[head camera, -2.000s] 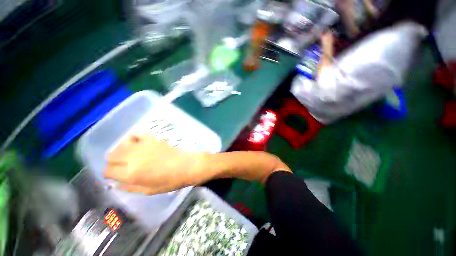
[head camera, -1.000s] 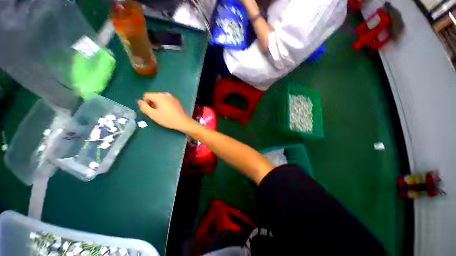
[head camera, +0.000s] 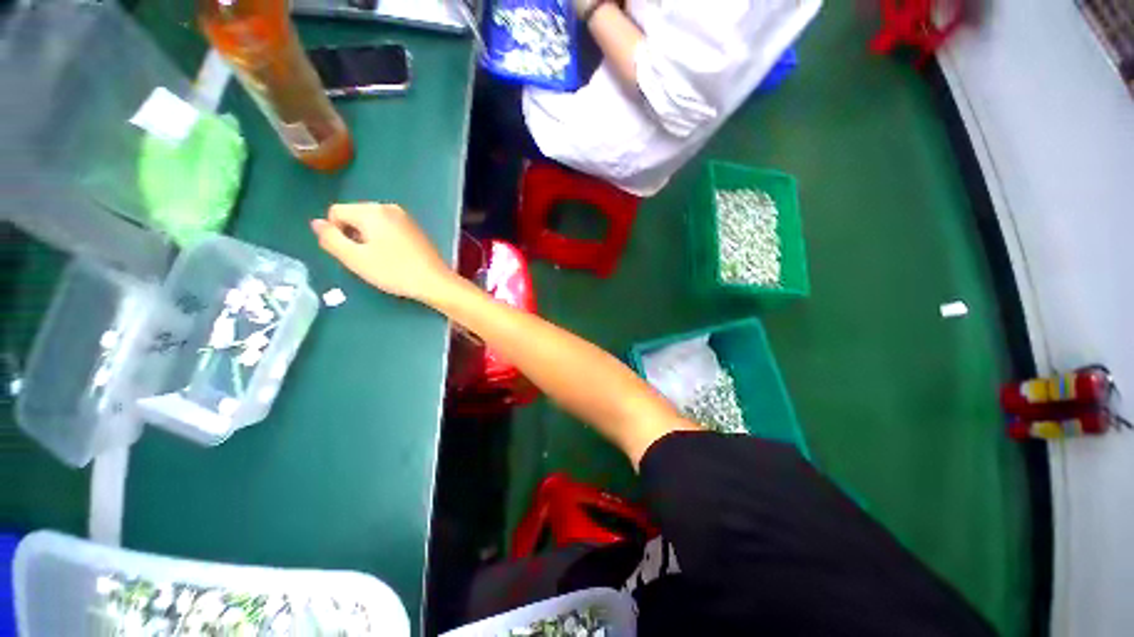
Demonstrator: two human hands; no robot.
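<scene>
My right hand (head camera: 381,251) is over the green bench near its edge, palm down, with the fingers curled in. Whether something small is inside them is hidden. A small white piece (head camera: 333,297) lies on the bench just below the hand, apart from it. To its left is an open clear box (head camera: 295,326) with several white pieces and thin green strands. A pale tub (head camera: 373,600) of white-and-green pieces is at the bottom left. Part of another filled tub (head camera: 585,602) shows at the bottom edge. My left hand is out of the picture.
An orange bottle (head camera: 276,82), a phone (head camera: 361,70) and a green bag (head camera: 193,174) lie farther up the bench. Past the bench edge are a red stool (head camera: 606,230), green crates (head camera: 796,249) on the floor and a person in white (head camera: 659,112) with a blue tray.
My right hand has left the pale bench tub and come over the bench beside the clear box. The view has swung right. Over the last second the hand's curled shape has hardly changed.
</scene>
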